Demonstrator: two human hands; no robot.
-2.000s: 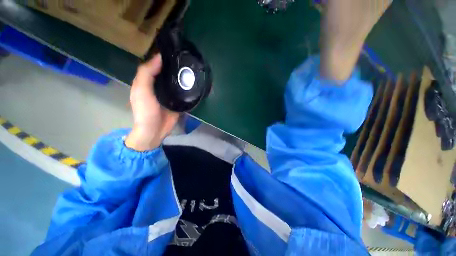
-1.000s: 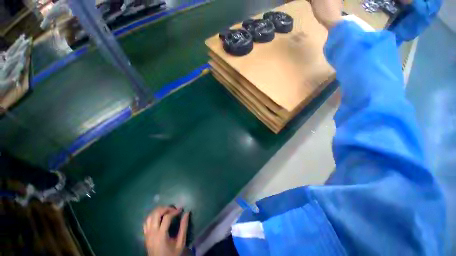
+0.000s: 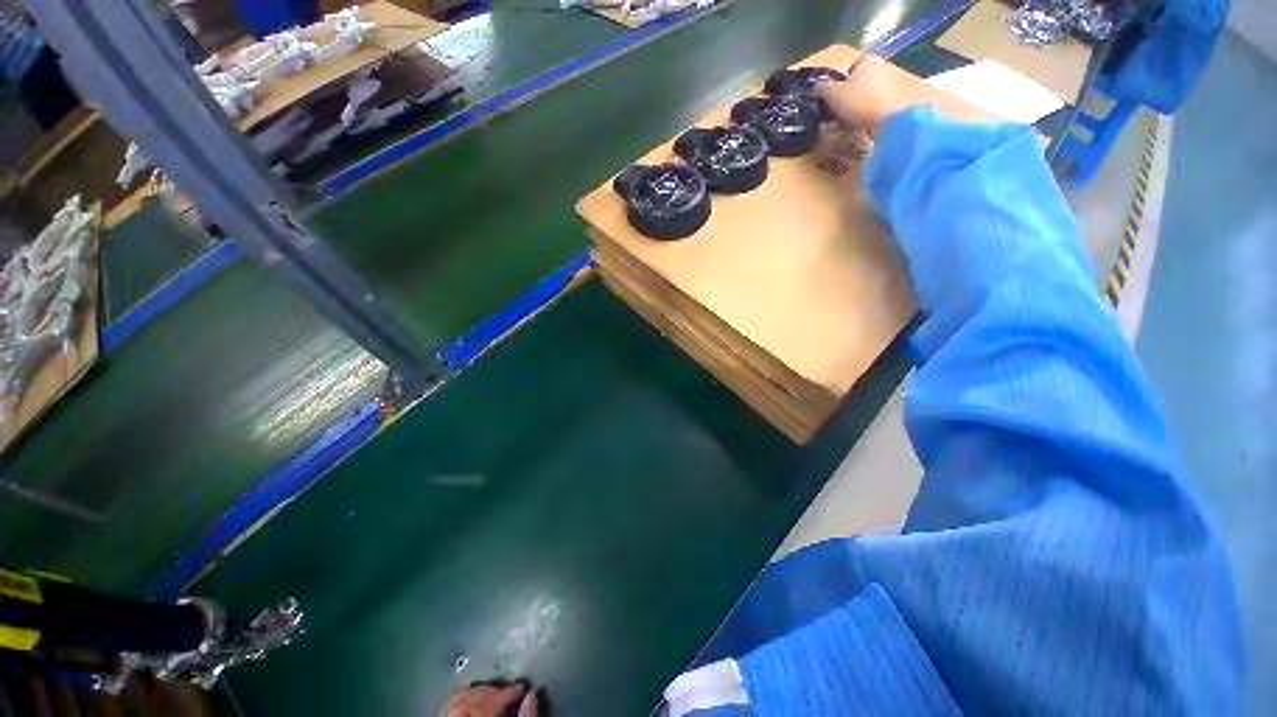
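Three black round housings (image 3: pixel 667 200) stand in a row along the far left edge of a tan cardboard pad (image 3: pixel 798 280) on top of a stack. A fourth black housing (image 3: pixel 800 83) is at the row's far end, partly covered by my right hand (image 3: pixel 857 93), whose fingers are on it. My left hand (image 3: pixel 490 699) is small and cut off by the bottom edge over the green bench (image 3: pixel 462 560); what it holds cannot be seen. The power screwdriver (image 3: pixel 105 618), black with yellow labels and a silvery nose, is at the lower left.
A grey metal post (image 3: pixel 252 196) rises at the left. Beyond the blue bench edge (image 3: pixel 518 325) is another green surface, with cardboard and whitish parts (image 3: pixel 301 56) at the upper left. A white sheet (image 3: pixel 997 88) lies beyond my right hand. Another person's blue sleeve (image 3: pixel 1169 56) shows at upper right.
The view has turned from the bench front toward the right-hand stack. Four housings now show in the row, where three showed before. My left hand, earlier around a black housing, has slipped mostly out of view.
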